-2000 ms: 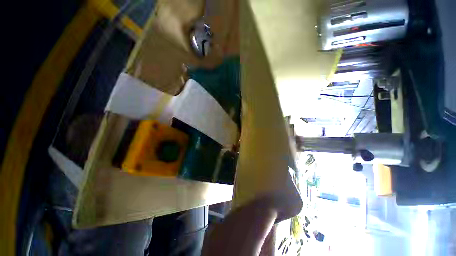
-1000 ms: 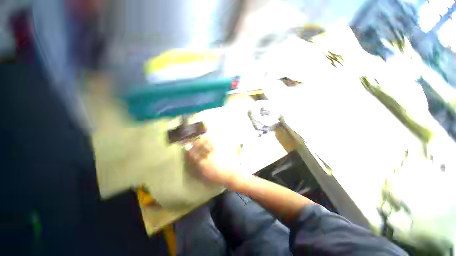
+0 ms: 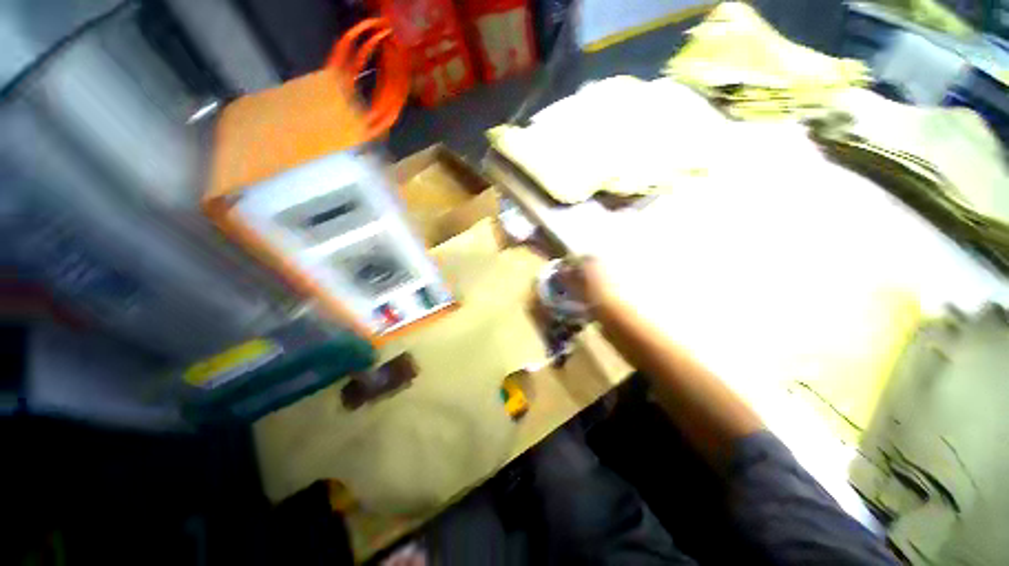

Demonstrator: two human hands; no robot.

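A large khaki-beige panel (image 3: pixel 443 415) lies on the bench under the green press head (image 3: pixel 288 376) with its yellow label. The brown die block (image 3: pixel 378 381) is over the panel. My right hand (image 3: pixel 582 283) is at the round whitish tub (image 3: pixel 552 290), right of the panel; its fingers are blurred, and I cannot tell whether they hold anything. Small dark pieces (image 3: pixel 560 341) lie beside the tub. A blurred, skin-coloured part of what looks like my left hand (image 3: pixel 406 555) shows at the bottom edge, mostly cut off.
The orange-framed control box (image 3: pixel 282 138) stands behind the panel, with an orange hose coil (image 3: pixel 382 83) above. An open cardboard box (image 3: pixel 448 199) is beside it. Yellow button boxes (image 3: pixel 516 396) show at the bench edge. Panel stacks (image 3: pixel 763 72) lie on the white table (image 3: pixel 752 232).
The view has swung right, bringing the control box and panel stacks in. My right hand has moved from beside the die block to the tub. The panel, earlier lifted close to the camera, lies flat.
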